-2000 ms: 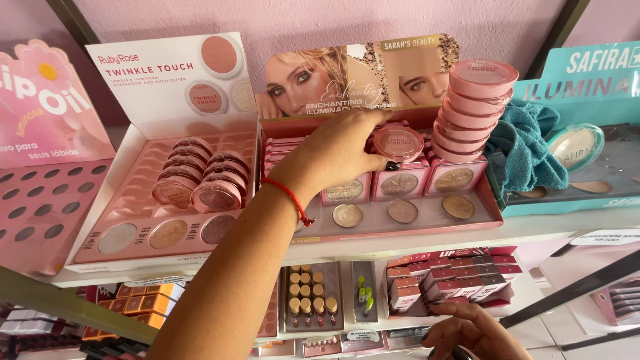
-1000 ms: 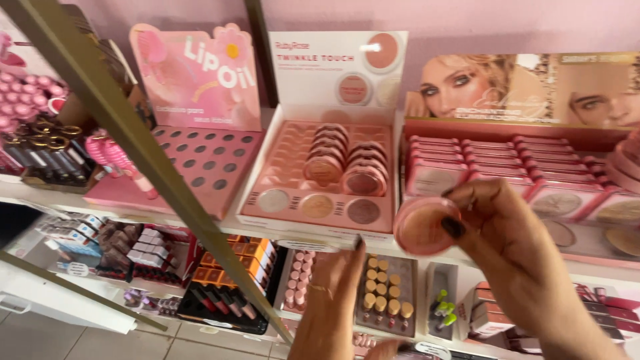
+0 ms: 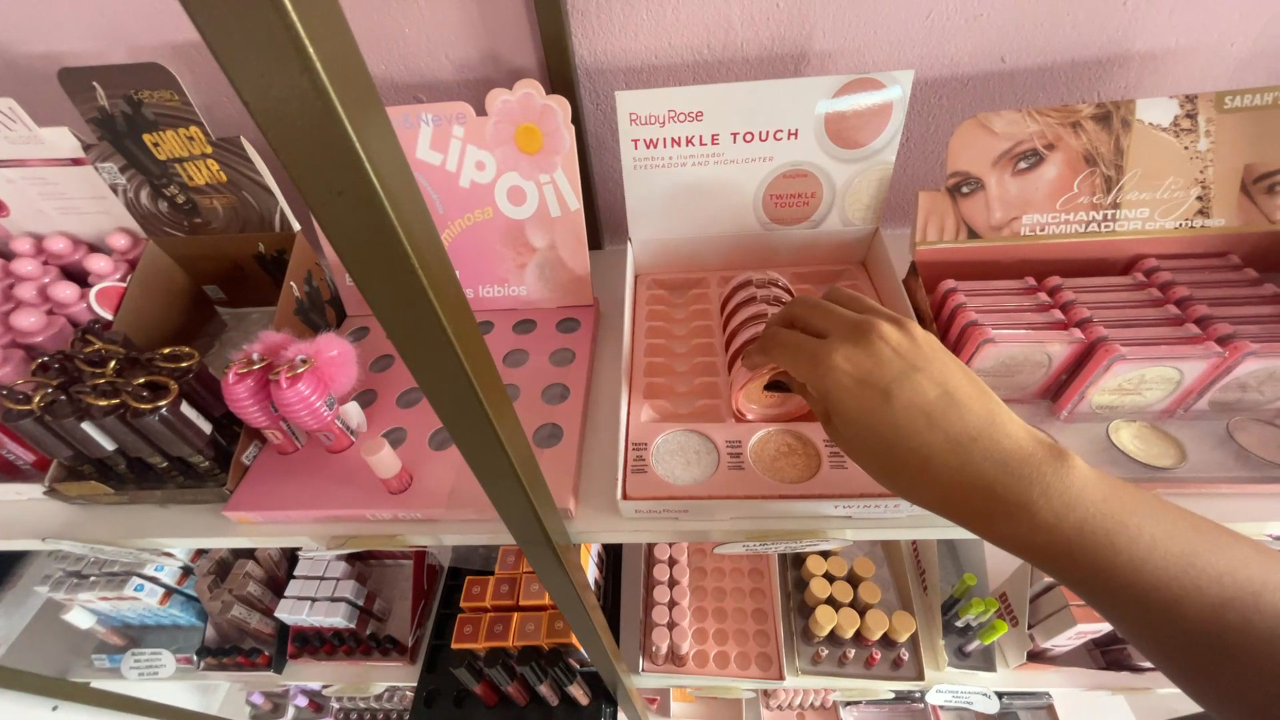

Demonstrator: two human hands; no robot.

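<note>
My right hand [image 3: 850, 370] reaches in from the right over the Ruby Rose Twinkle Touch display box [image 3: 650, 470]. Its fingertips are on a round pink compact [image 3: 765, 398] at the front of a slanted row of compacts [image 3: 750, 310] in the pink tray. My fingers and wrist hide the tray's right side. In front of the row lie a silvery tester pan [image 3: 685, 457] and a golden tester pan [image 3: 785, 455]. My left hand is out of view.
A metal post [image 3: 400, 260] crosses diagonally before the Lip Oil display [image 3: 530, 400]. Boxed highlighters [image 3: 1140, 385] stand at the right. Dark tubes with gold rings [image 3: 110, 410] are at the left. The lower shelf holds wooden-capped bottles [image 3: 840, 595] and orange boxes [image 3: 500, 630].
My right hand, which held a round pink compact in the air one second ago, is now at the row in the Twinkle Touch tray. My left hand has left the view.
</note>
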